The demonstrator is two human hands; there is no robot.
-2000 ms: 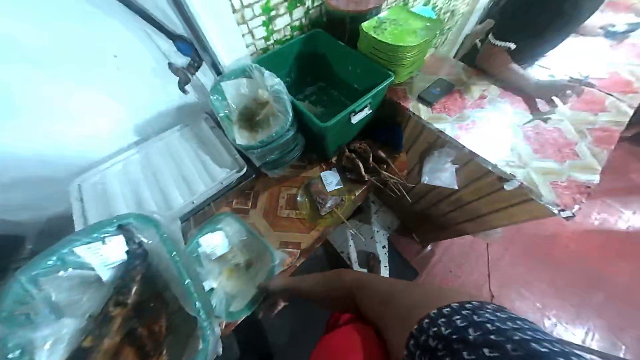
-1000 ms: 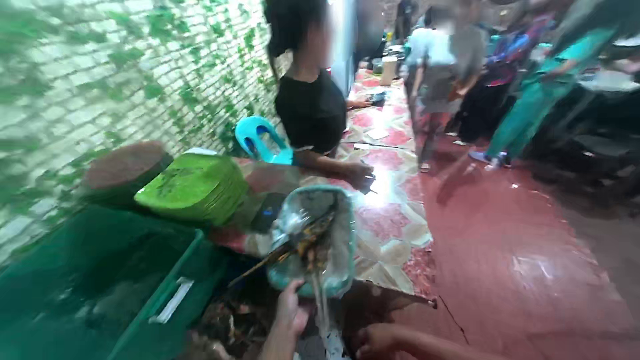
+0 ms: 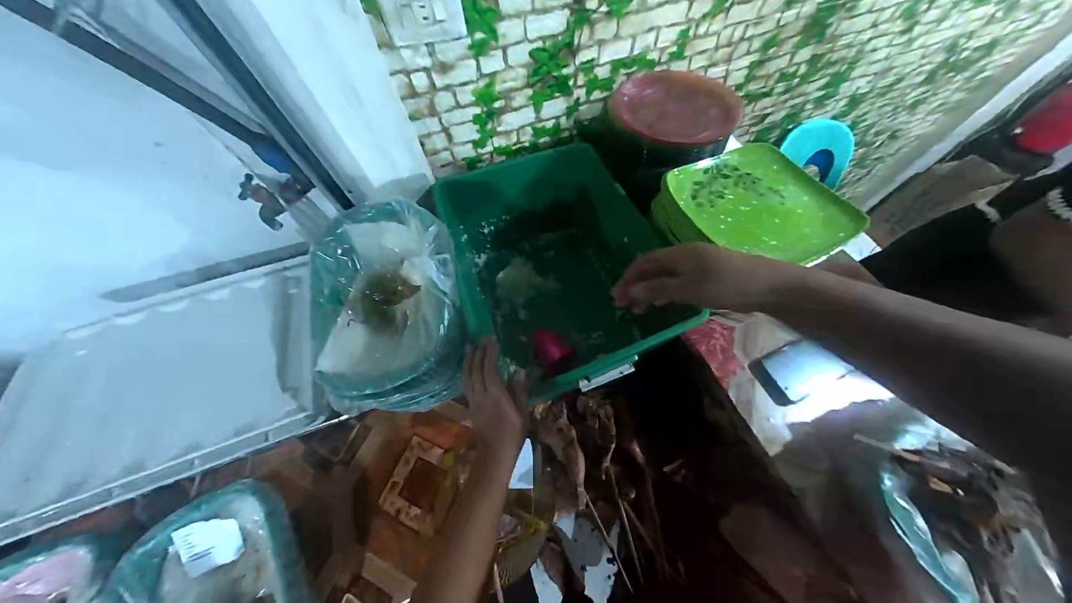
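My left hand (image 3: 496, 394) rests against the near left edge of a green plastic bin (image 3: 481, 314), beside a stack of plastic-wrapped plates (image 3: 381, 310). Over the right part of the bin hangs my right hand (image 3: 670, 276), its fingers curled; whether it holds anything cannot be told. Inside the bin lie a small pink object (image 3: 551, 347) and some pale matter (image 3: 521, 280). Below the bin are skewered grilled pieces (image 3: 578, 448). A plastic-lined tray of food (image 3: 946, 519) stands on the table at the lower right.
Green square plates (image 3: 766, 201) are stacked right of the bin, near a round reddish lid or plate stack (image 3: 677, 107). A phone (image 3: 808, 373) lies on the table. Wrapped trays, one with a printed slip (image 3: 208, 546), sit lower left. A tap (image 3: 266, 201) juts from the left.
The view has swung from the room back to the bin. The plastic-lined tray, at my left hand a second ago, is now on the table. My right hand has moved over the bin.
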